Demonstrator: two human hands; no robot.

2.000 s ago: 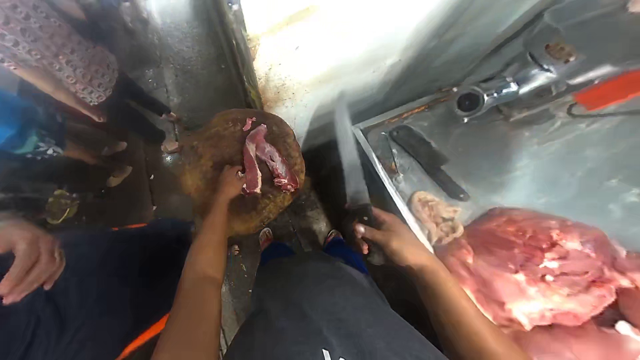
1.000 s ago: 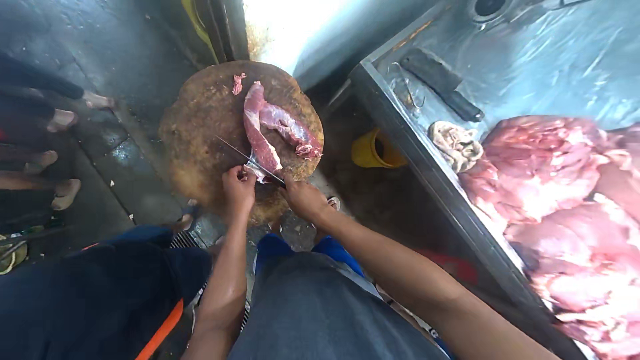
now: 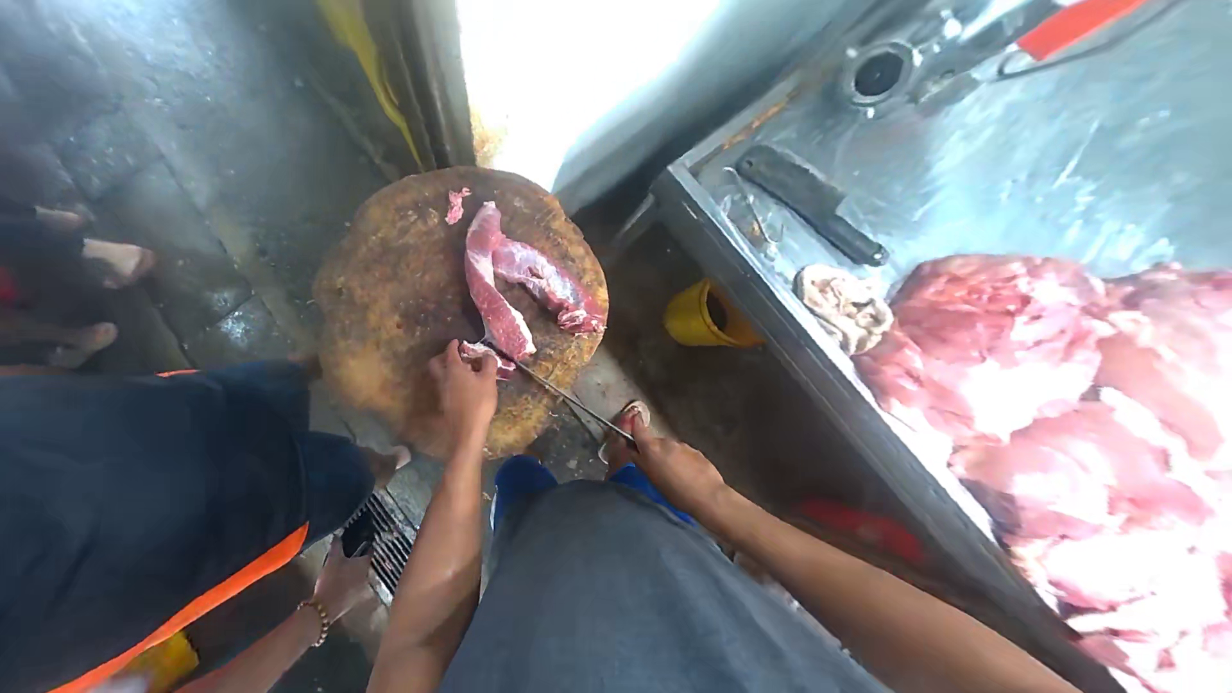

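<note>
A round wooden chopping block [image 3: 385,279] carries a long strip of raw meat [image 3: 496,298], a second meat piece [image 3: 539,279] beside it and a small scrap [image 3: 456,205] near the far edge. My left hand [image 3: 466,390] grips the near end of the meat, a small pale-and-red piece [image 3: 486,358], at the block's near side. In my right hand [image 3: 674,467] is the handle of a knife [image 3: 573,399], mostly hidden by the fingers. The blade points to the upper left, its tip at the meat next to my left fingers.
To the right, a metal table [image 3: 1011,183] holds large raw meat pieces [image 3: 1001,356], a cleaver [image 3: 813,204] and a crumpled cloth-like item [image 3: 845,308]. A yellow bucket [image 3: 707,316] stands beneath its edge. A person in dark clothing [image 3: 154,510] is close at left; a pale wall [image 3: 597,77] rises ahead.
Two seconds ago the knife was raised right of the block; it then came down to the meat near my left hand. Since one second ago, my right hand has drawn back to the right.
</note>
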